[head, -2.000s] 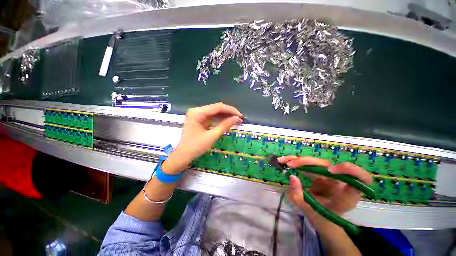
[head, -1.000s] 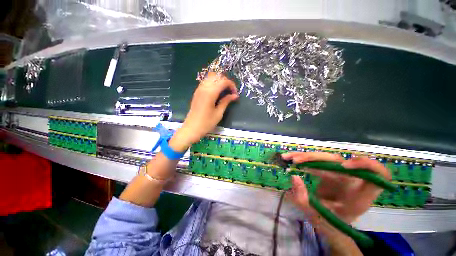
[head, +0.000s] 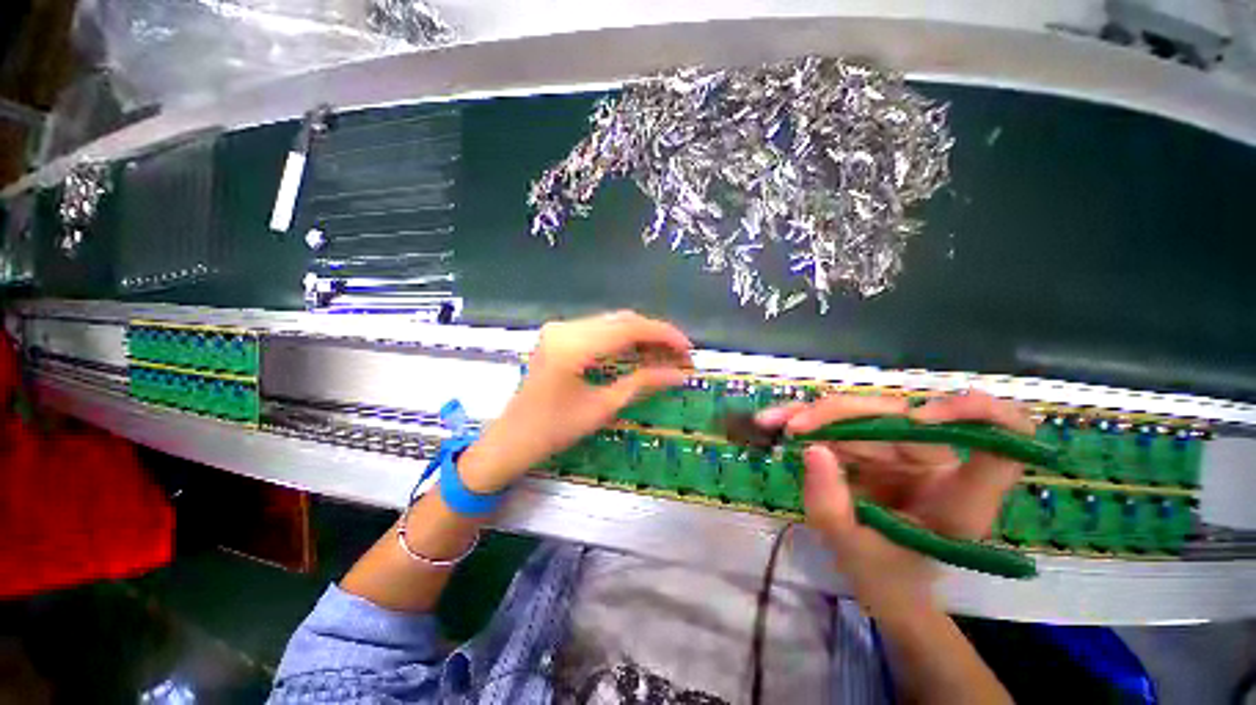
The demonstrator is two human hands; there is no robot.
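Note:
My right hand (head: 909, 482) holds pliers with long green handles (head: 950, 435); the short grey jaws point left over the circuit boards. My left hand (head: 592, 379) is over the left end of the long green board row (head: 661, 461), thumb and index finger pinched together near its back edge. Whether a small part is between the fingertips is too small to tell. A blue strap (head: 463, 475) is round my left wrist. A heap of shiny silver parts (head: 813, 165) lies on the dark green surface behind the boards.
A lined clear rack (head: 383, 207) lies left of the heap, beside a slim white stick (head: 289, 190). Another board panel (head: 193, 372) lies on the metal rails at left. Clear plastic (head: 234, 55) lies at the back left. Red clothing (head: 83, 482) of a person shows at the left edge.
My left hand has moved from the near left edge of the silver heap back toward me, over the boards. My right hand keeps the pliers over the boards, with the handles slightly shifted.

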